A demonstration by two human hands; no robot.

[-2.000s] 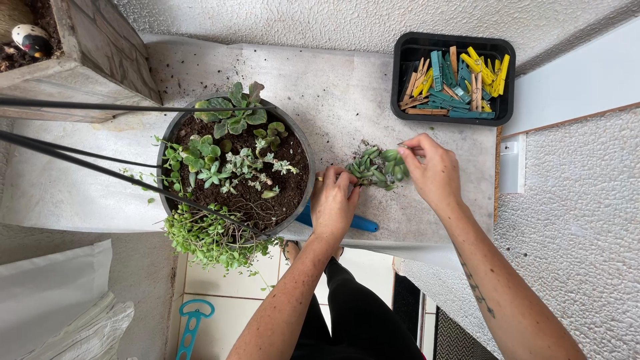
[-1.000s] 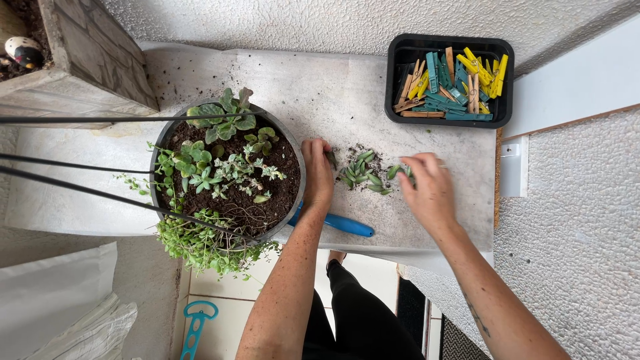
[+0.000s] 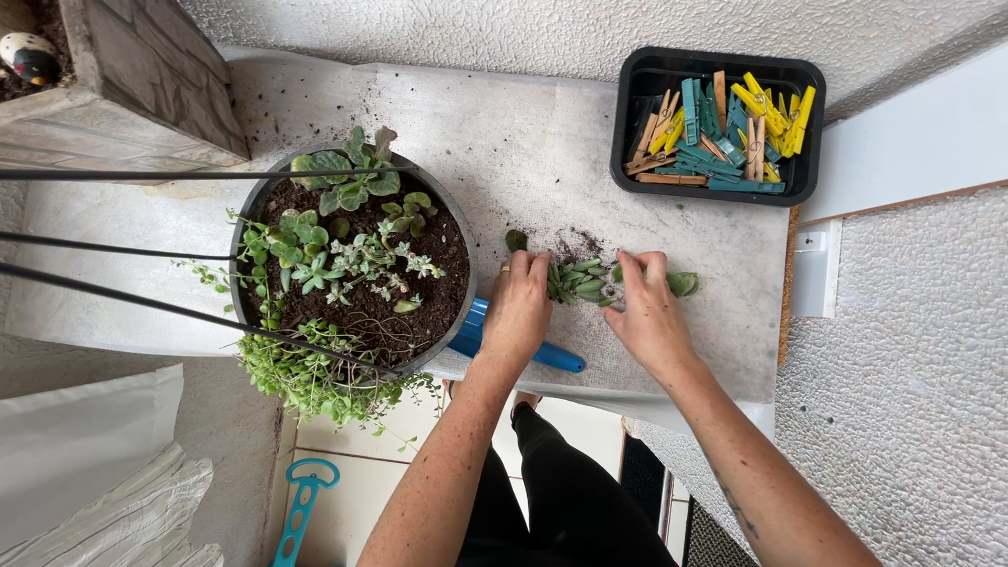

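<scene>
Loose green succulent cuttings (image 3: 584, 281) lie with crumbs of soil on the cloth-covered table, between my two hands. My left hand (image 3: 521, 303) touches their left side, fingertips down; whether it grips one is hidden. At their right side is my right hand (image 3: 647, 303), thumb and fingers bent and slightly apart around the edge of the pile. Beyond it lies a larger green leaf cutting (image 3: 682, 283). One dark leaf (image 3: 516, 240) rests above my left hand. The round hanging pot (image 3: 472, 272) of mixed succulents in dark soil stands to the left. A blue tool handle (image 3: 557, 357) sticks out beneath my left wrist.
A black plastic tray (image 3: 816, 134) of wooden, teal and yellow clothespins stands at the back right. The pot's black hanger rods (image 3: 118, 246) stretch leftward. A stone-patterned planter (image 3: 157, 79) fills the back left corner. Textured walls border the table behind and at right.
My left hand has moved from beside the pot onto the left side of the cuttings. The cuttings, bunched two seconds ago, are spread on the table. The view has shifted slightly.
</scene>
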